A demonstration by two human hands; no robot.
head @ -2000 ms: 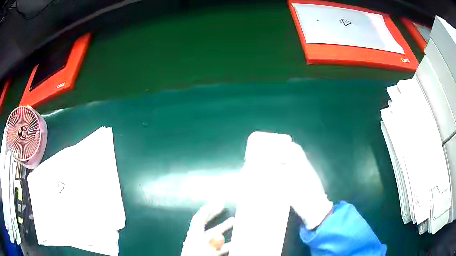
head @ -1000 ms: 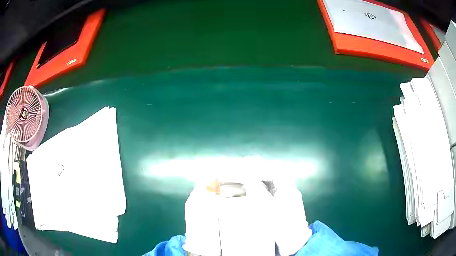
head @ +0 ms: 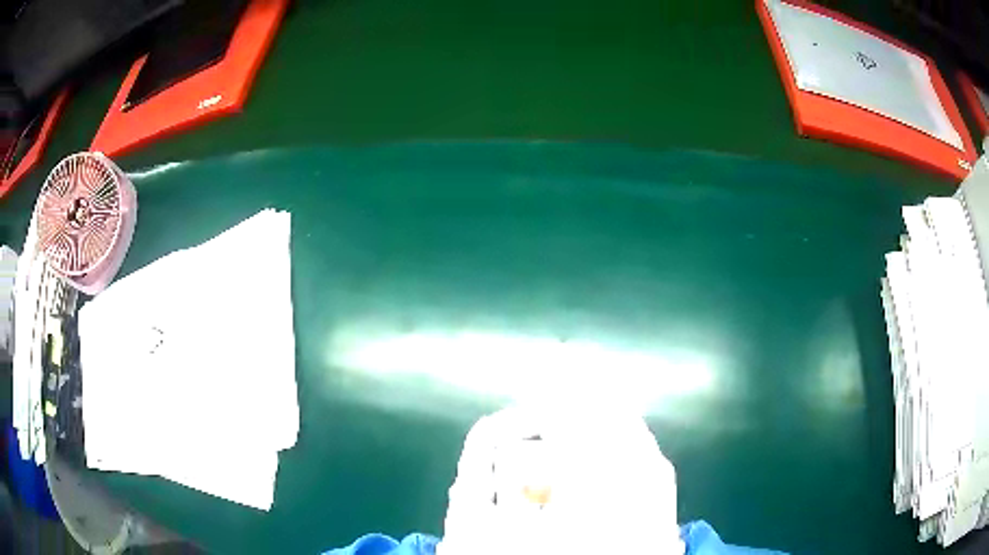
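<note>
At the bottom centre, close to my body, a white card piece [head: 559, 510] is washed out by glare. My left hand [head: 477, 488] and my right hand [head: 645, 477], in white gloves, are at its two sides and hold it. Gloves and card blend together, so the fingers and the card's edges are hard to tell apart. A small patch of bare fingertip shows in the middle. Blue sleeves show at the bottom edge on both sides.
A stack of white bags [head: 195, 358] lies at left beside a pink fan [head: 81, 217]. White card stacks [head: 938, 358] stand at right. Orange-red pads lie beyond, one with a black device [head: 184, 54], one with a white-bagged item [head: 868, 71]. Glare crosses the green bench [head: 542, 249].
The card was upright between my spread hands; now my hands are close together around it, lower and nearer my body. The pads, fan and left stack have shifted rightward in view.
</note>
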